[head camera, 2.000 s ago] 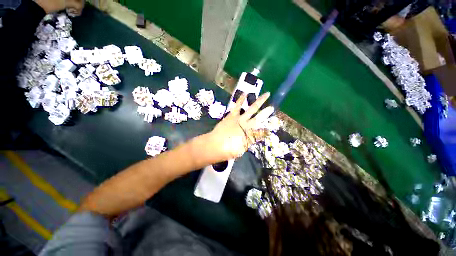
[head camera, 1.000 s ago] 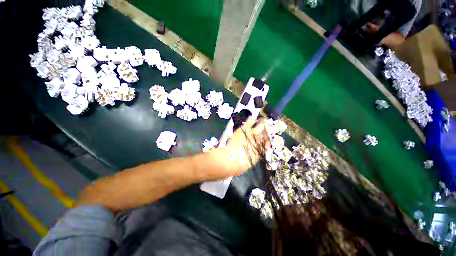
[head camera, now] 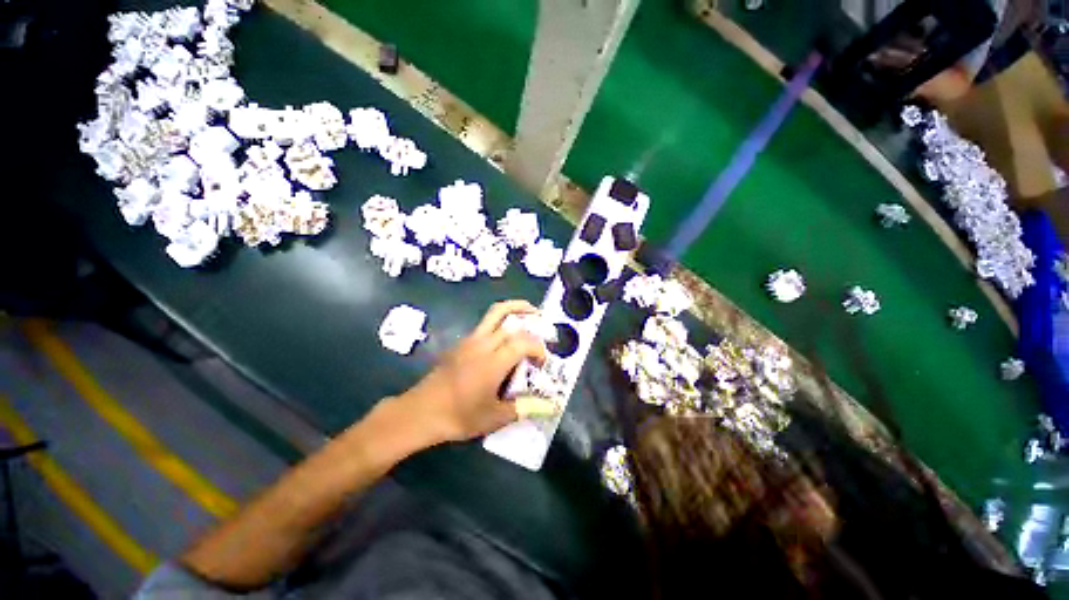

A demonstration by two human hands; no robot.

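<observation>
A long white holding strip (head camera: 528, 443) with black round and square spots lies slanted on the dark green bench. My left hand (head camera: 487, 369) is over its lower part, thumb and fingers closed around a small white plastic insert (head camera: 546, 377) at the strip's surface. The fingers partly hide the insert and the strip's edge. The upper spots are uncovered. My right hand cannot be seen; dark hair covers the lower right of the view.
Loose white inserts (head camera: 451, 229) lie left of the strip, with a large heap (head camera: 176, 141) beyond. Another heap (head camera: 668, 358) lies right. A pale post (head camera: 574, 88) stands at the green belt (head camera: 727, 223). Across it are a blue bin (head camera: 1043, 316), cardboard box (head camera: 1014, 123) and part of a person (head camera: 950, 82).
My left hand was spread open over the strip's middle, then drew back down and left along it, and its fingers closed on an insert. More black spots now show. The view has shifted slightly.
</observation>
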